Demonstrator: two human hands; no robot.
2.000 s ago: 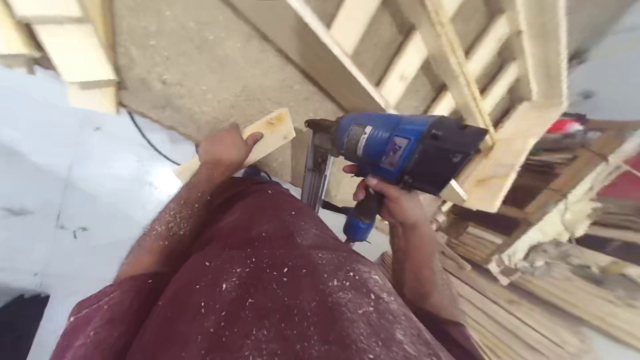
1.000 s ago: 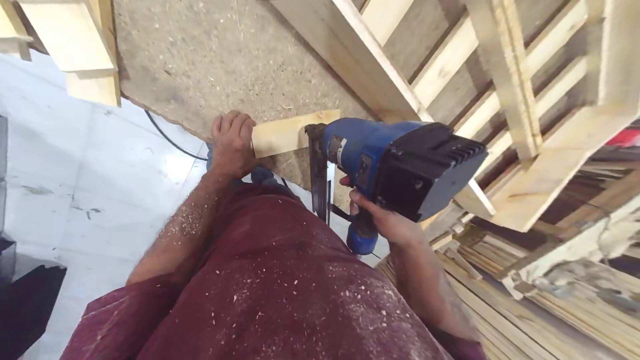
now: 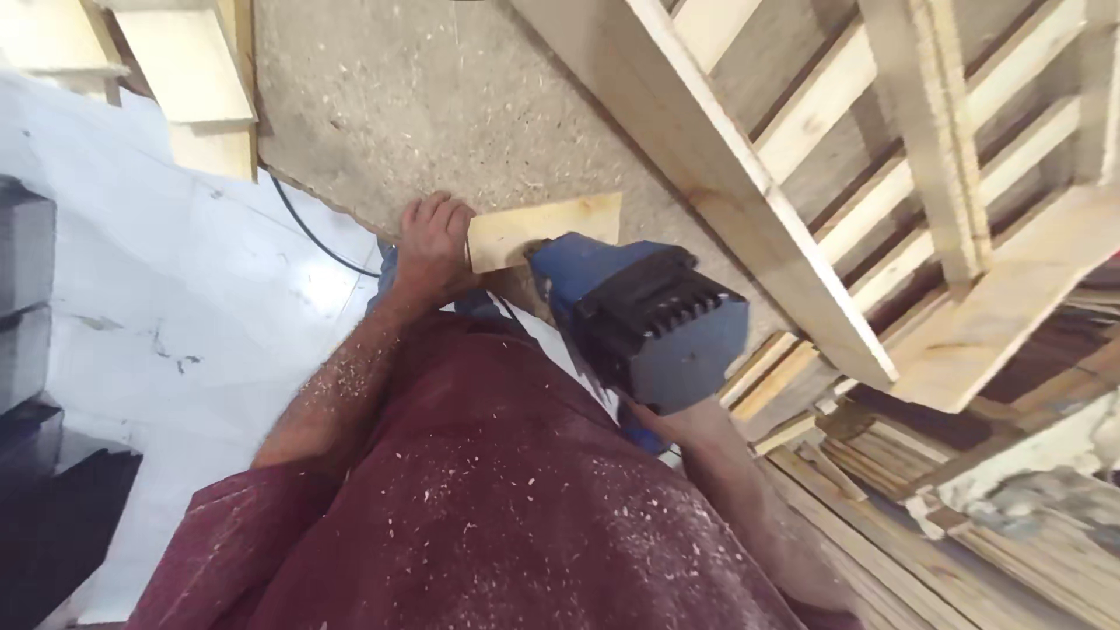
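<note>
My left hand point(image 3: 435, 241) grips the left end of a short wooden board point(image 3: 544, 226), its fingers over the end, near the edge of a worktable point(image 3: 437, 114) strewn with wood chips. Against the board's near side rests the nose of a blue and black nail gun point(image 3: 643, 319). My right hand point(image 3: 678, 429) is behind and under the tool's body, around its handle; its fingers are mostly hidden by the housing. Whether the nose presses on the board cannot be told.
A slatted wooden frame point(image 3: 752, 184) lies on the worktable at the right. Stacked boards point(image 3: 884, 542) fill the lower right. Pale wooden pieces point(image 3: 188, 79) stand at the upper left. A black hose or cable point(image 3: 306, 229) hangs past the table edge. Dark blocks point(image 3: 22, 297) are at the far left.
The nail gun has swung from lying across the view, near the board's right end, to pointing its rear toward me, with its nose nearer the board's middle. My left hand still holds the board.
</note>
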